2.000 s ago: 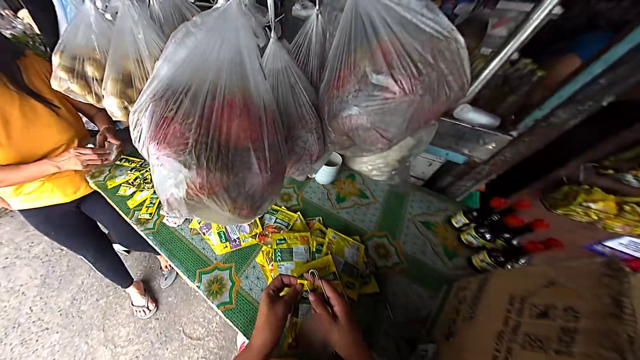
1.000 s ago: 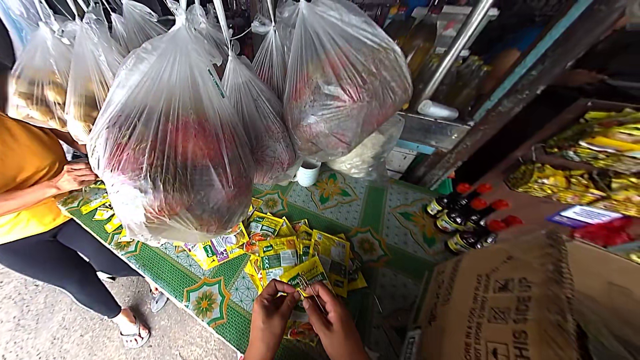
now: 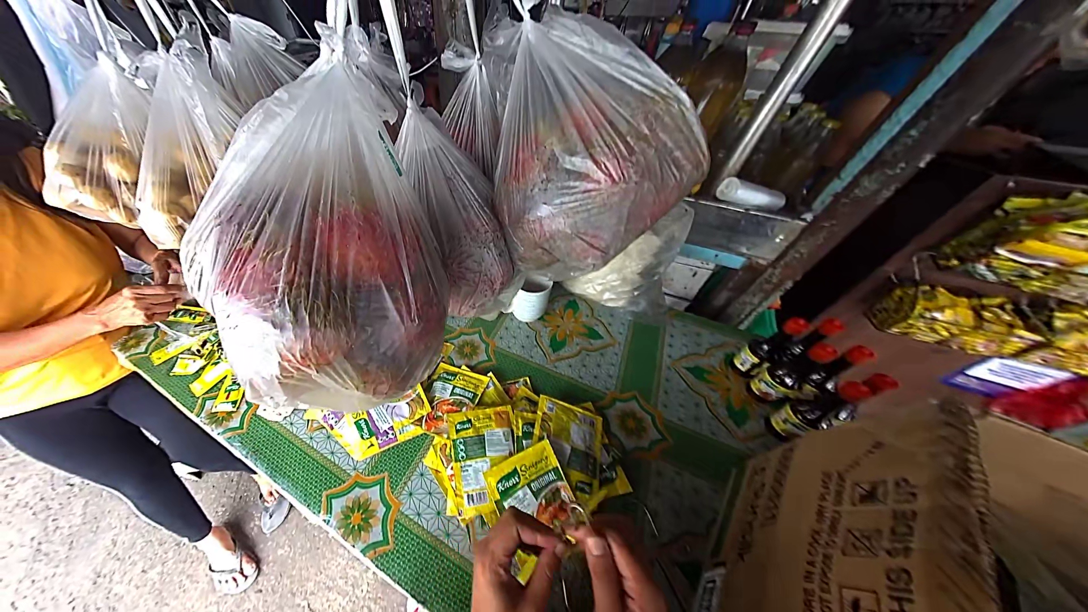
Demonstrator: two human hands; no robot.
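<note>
My left hand (image 3: 520, 557) and my right hand (image 3: 614, 561) meet low in the view, over the near edge of the patterned table covering. Between their fingertips is the lower corner of a yellow and green Knorr seasoning packet (image 3: 531, 480), with a thin wire or string at that corner. The left fingers pinch the packet; the right thumb and fingers close on the thin wire or string beside it. Behind them lies a loose heap of similar packets (image 3: 482, 442). Purple and yellow packets (image 3: 374, 425) lie to its left.
Clear plastic bags of reddish produce (image 3: 327, 280) hang low over the table covering (image 3: 425, 544). A cardboard box (image 3: 841, 527) stands at the right, with dark red-capped bottles (image 3: 790, 365) behind it. A white cup (image 3: 531, 299) is farther back. A person in a yellow top (image 3: 59, 280) stands left, handling something small.
The packet between my hands shows its front more fully than two seconds ago, when its face was less visible. The view has swung somewhat to the right.
</note>
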